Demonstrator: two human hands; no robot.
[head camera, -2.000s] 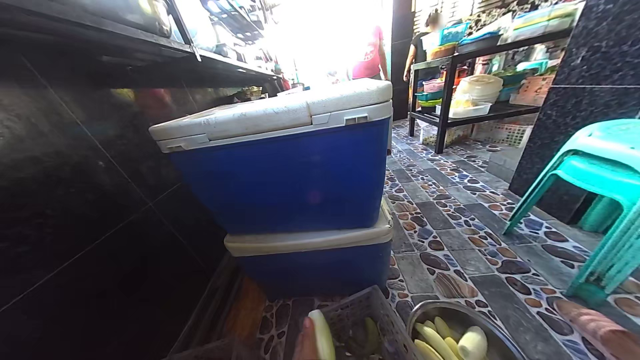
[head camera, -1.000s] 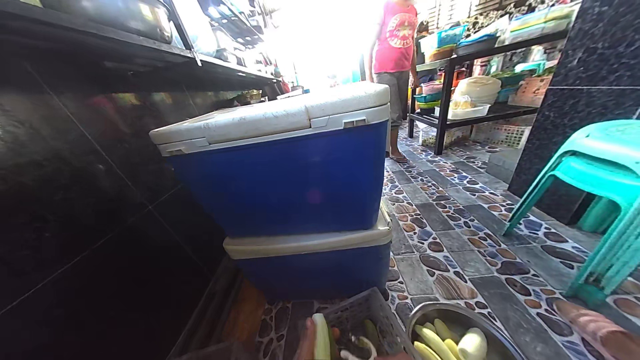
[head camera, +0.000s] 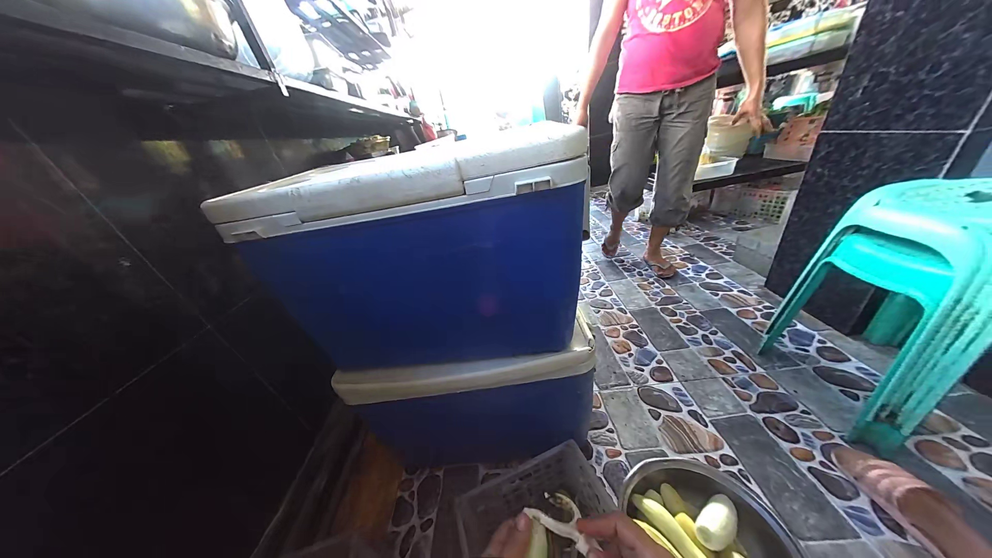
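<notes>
At the bottom edge of the head view, my left hand holds a pale, long peeled fruit or vegetable, partly cut off by the frame. Close by on the right, my right hand grips a whitish strip of peel between its fingers. Both hands are over a dark plastic crate with peel scraps inside. To the right of the crate, a round metal bowl contains several yellow-green peeled pieces and a thicker pale one.
Two stacked blue coolers with white lids stand ahead. Beyond them a person in a pink shirt is on the patterned floor. Stacked turquoise plastic stools are at right, a dark tiled wall at left, and a rack behind.
The person in the pink shirt has come nearer along the floor. A whitish strip is now stretched between my hands above the crate.
</notes>
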